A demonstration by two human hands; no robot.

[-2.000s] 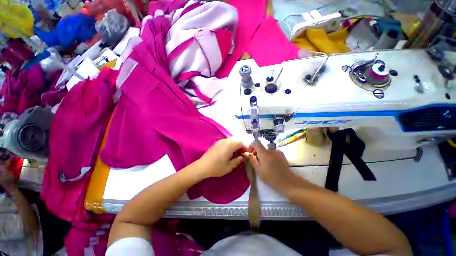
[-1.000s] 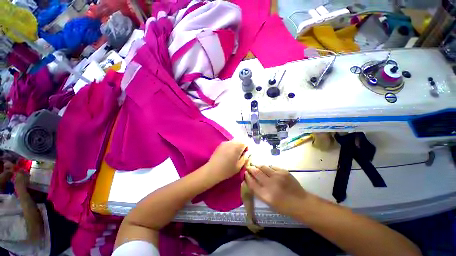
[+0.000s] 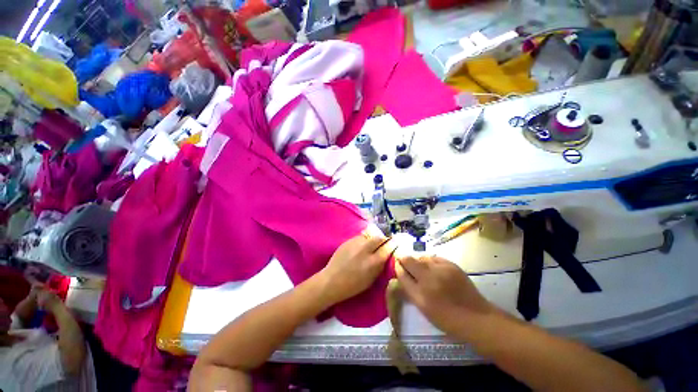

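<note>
A magenta garment piece (image 3: 306, 226) lies across the white table, its rounded end just below the needle area. My left hand (image 3: 358, 264) grips its edge near the presser foot (image 3: 418, 239). My right hand (image 3: 438, 283) is close beside it, fingertips pinched on an olive strip (image 3: 396, 321) at the magenta edge. The strip hangs down over the table's front edge. The fingertips of both hands nearly meet, a little below and left of the presser foot. The exact hold between the fingers is hidden.
The white sewing machine head (image 3: 490, 164) spans the right. Black strips (image 3: 533, 264) and a thin yellow-green tool (image 3: 457, 229) lie under its arm. Pink-and-white parts (image 3: 314, 96) are bunched behind. More magenta pieces (image 3: 145, 245) drape at left. A person's arm (image 3: 67, 329) shows at far left.
Both hands have moved from right at the needle to slightly below it, with the magenta edge and strip. The view has shifted, so the scene sits lower in the picture.
</note>
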